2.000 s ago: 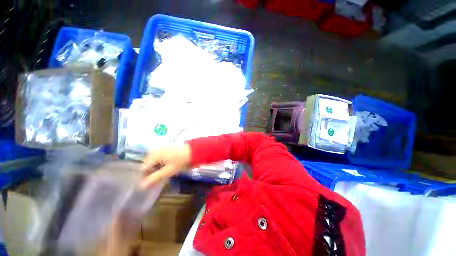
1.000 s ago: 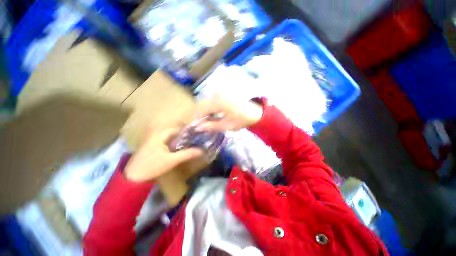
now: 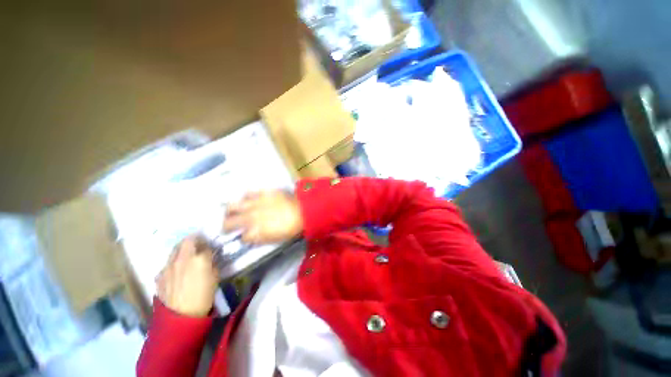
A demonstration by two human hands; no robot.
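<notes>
An open mailer box [image 3: 309, 125] lies in front of me, its brown lid [image 3: 147, 81] raised at the upper left. A white inner tray [image 3: 165, 202] fills it. My left hand [image 3: 188, 277] is at the tray's near left part, fingers bent down. My right hand [image 3: 263, 217] is to its right, palm down, fingertips low over the tray. A small shiny, darkish bagged part [image 3: 229, 244] shows between the hands, blurred. Whether either hand grips it is hidden.
A blue tub [image 3: 508, 136] heaped with white packs stands at the upper right. Behind it is an open parts carton [image 3: 375, 55] of clear bags. Red and blue containers [image 3: 563, 103] are at the far right. White items [image 3: 44, 272] lie at the left.
Both hands have moved down and left from above the brown cardboard to the white tray, with the clear bagged part lower between them. The view has shifted; the lid now fills the upper left.
</notes>
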